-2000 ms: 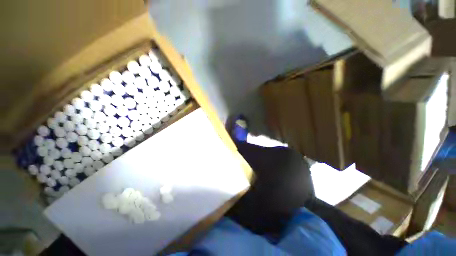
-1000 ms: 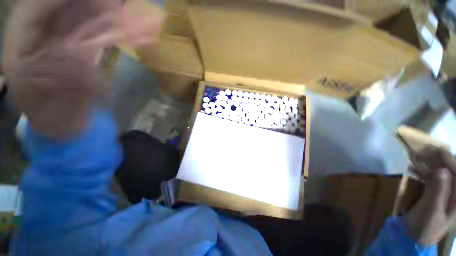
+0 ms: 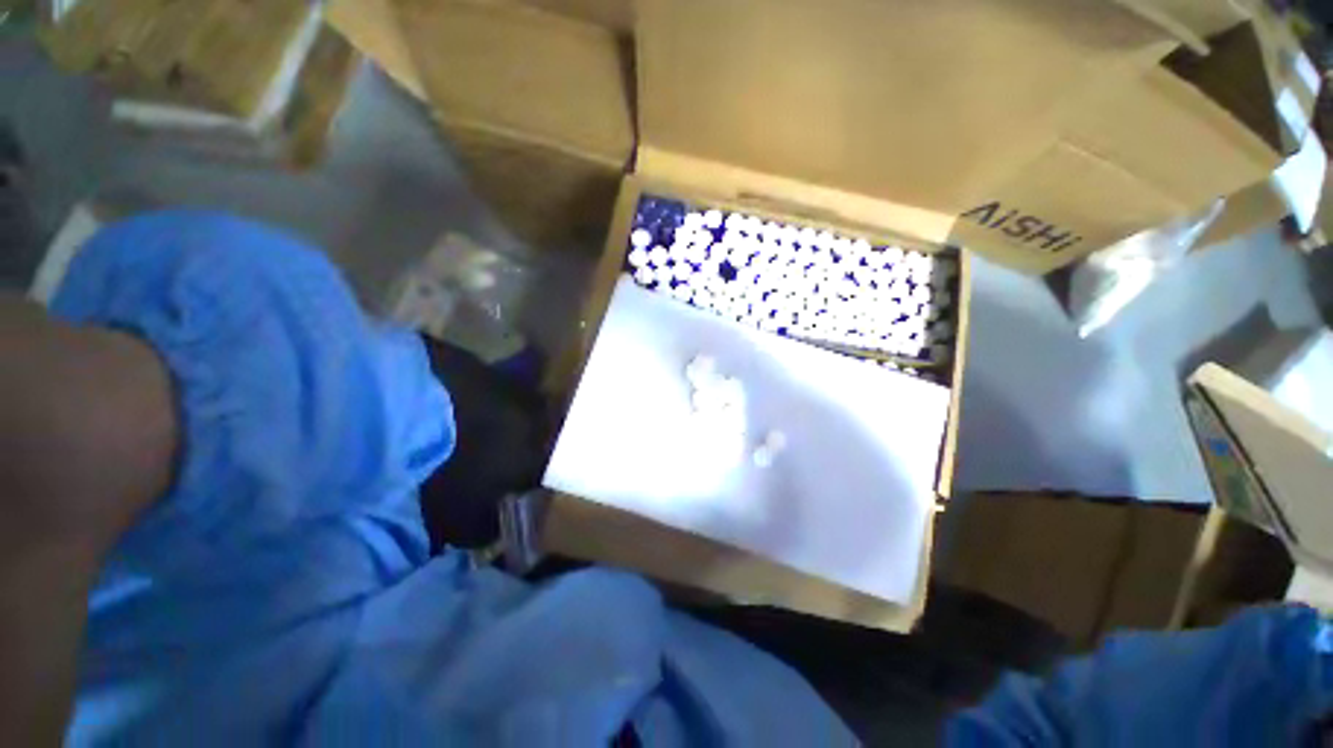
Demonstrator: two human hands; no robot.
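Observation:
An open carton [image 3: 738, 566] stands in front of me with rows of upright cylinders [image 3: 819, 285], mostly showing white round ends, in its far part. A dark blue patch without white ends is at the far left corner. A white board [image 3: 841, 482] covers the near part, with a small pile of white discs [image 3: 716, 406] and a loose bit beside it. My left hand [image 3: 81, 453] is cut off at the left edge; only bare wrist and part of the hand show, fingers hidden. My right sleeve is at the bottom right; that hand is out of the picture.
Large brown carton flaps [image 3: 819, 88] printed "AISHI" stand behind. A crumpled clear plastic bag [image 3: 1140, 271] lies at the right. Another open carton [image 3: 1082, 563] is at the lower right, and brown boxes [image 3: 190, 59] are at the upper left. A small clear bag [image 3: 461, 300] lies left of the carton.
My left hand has dropped from the upper left to the left edge. My right hand, seen at the right edge a second ago, has gone out of view. The disc pile shows again.

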